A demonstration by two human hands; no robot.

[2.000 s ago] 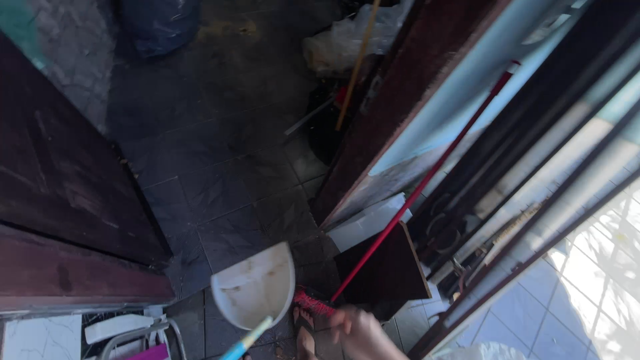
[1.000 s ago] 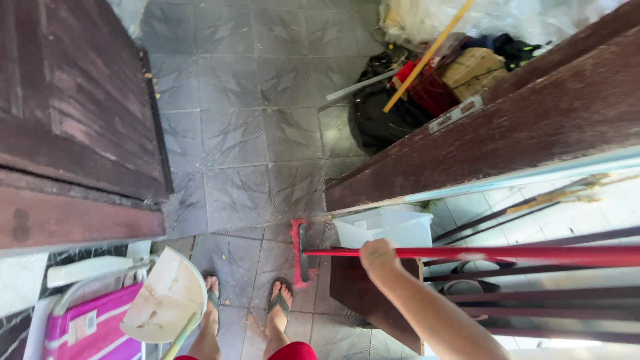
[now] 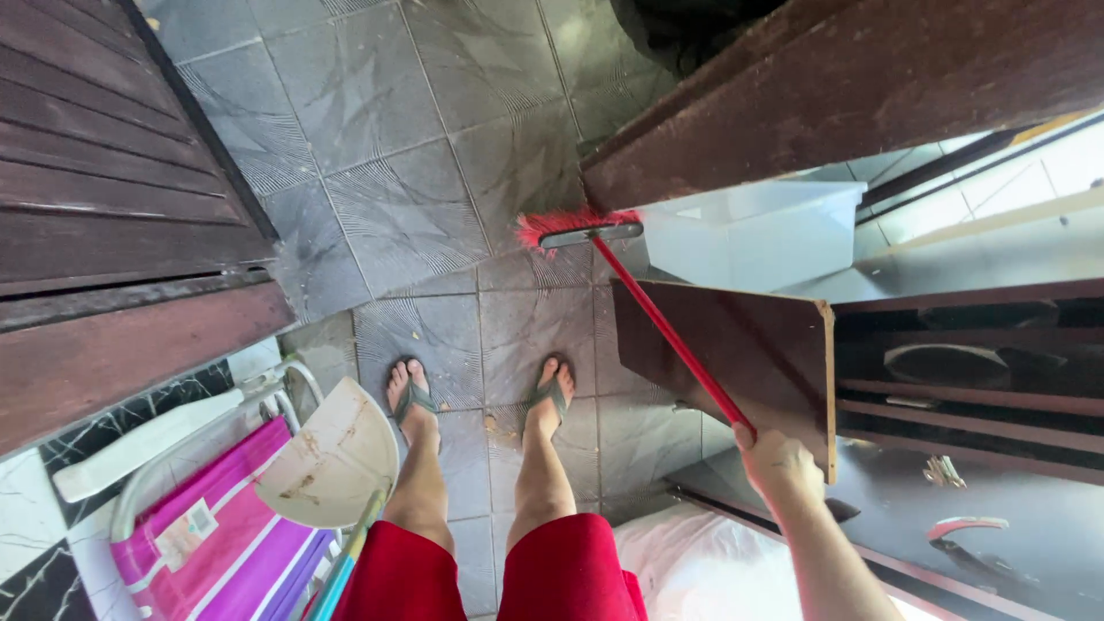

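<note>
My right hand [image 3: 780,466] is closed around the red handle of a push broom [image 3: 664,328]. The broom's head, with red bristles and a dark block, lies by the foot of the wooden door frame on the right. A dirty white dustpan [image 3: 332,457] with a teal and yellowish handle [image 3: 345,565] hangs at the lower left, beside my left leg, its pan bearing brown grime. My left hand is out of the picture, so whether it holds the dustpan's handle does not show. Both my feet, in flip-flops, stand on grey floor tiles [image 3: 414,216].
A dark wooden door [image 3: 112,155] stands at the left, a wooden door frame [image 3: 828,95] at the right. Near the broom are a translucent plastic bin [image 3: 750,233] and a brown board [image 3: 733,345]. A folded pink and purple chair [image 3: 233,526] leans at lower left; a plastic bag [image 3: 716,561] lies lower right.
The broom has swung from lying nearly level across the view to slanting down toward my right hand. The view has tilted further down to my legs.
</note>
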